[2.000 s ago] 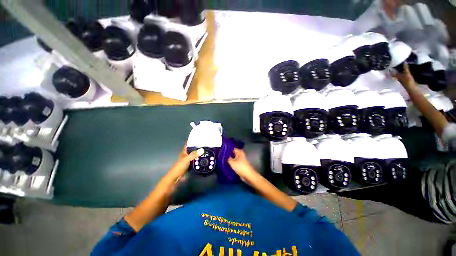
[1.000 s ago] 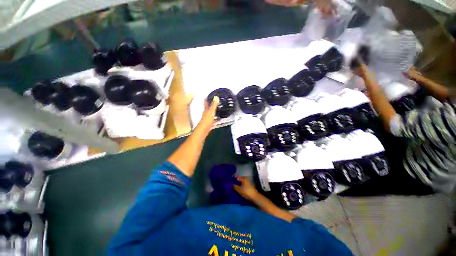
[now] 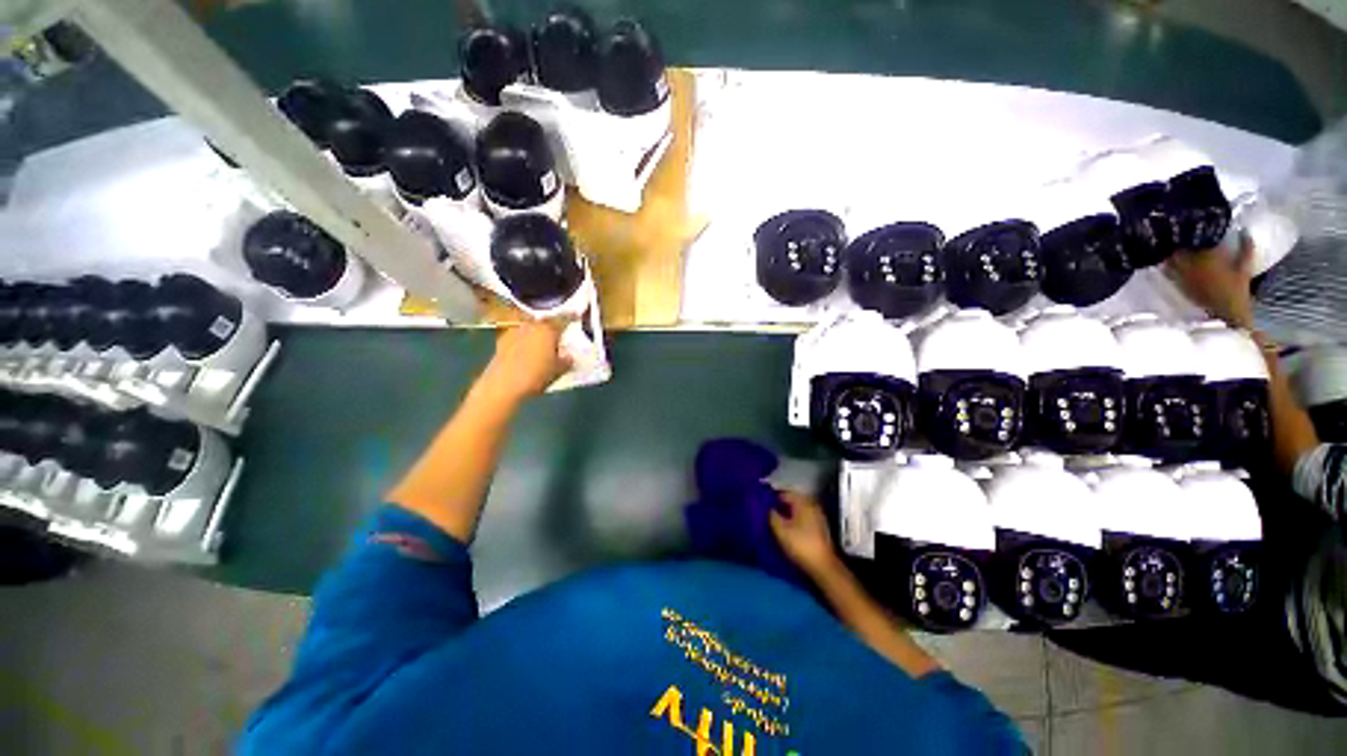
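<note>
My left hand [image 3: 530, 356] grips the white base of a PTZ security camera [image 3: 538, 262] at the front edge of the white strip, over the cardboard sheet [image 3: 635, 244]. Its black ball head points away from me, and its white bracket sticks out to the right of my hand. My right hand [image 3: 802, 532] holds a crumpled dark purple cleaning cloth [image 3: 733, 495] low over the green bench mat [image 3: 635, 406].
Rows of cameras with lens faces toward me stand at right [image 3: 975, 406]. More cameras, ball backs showing, stand at left [image 3: 185, 325] and upper left. A pale metal post [image 3: 281, 155] crosses the left. Another person's hand [image 3: 1214, 281] touches cameras at far right.
My left hand has moved left, from a camera at the right end of the strip's front row to one by the cardboard. The view has turned. My right hand still holds the cloth.
</note>
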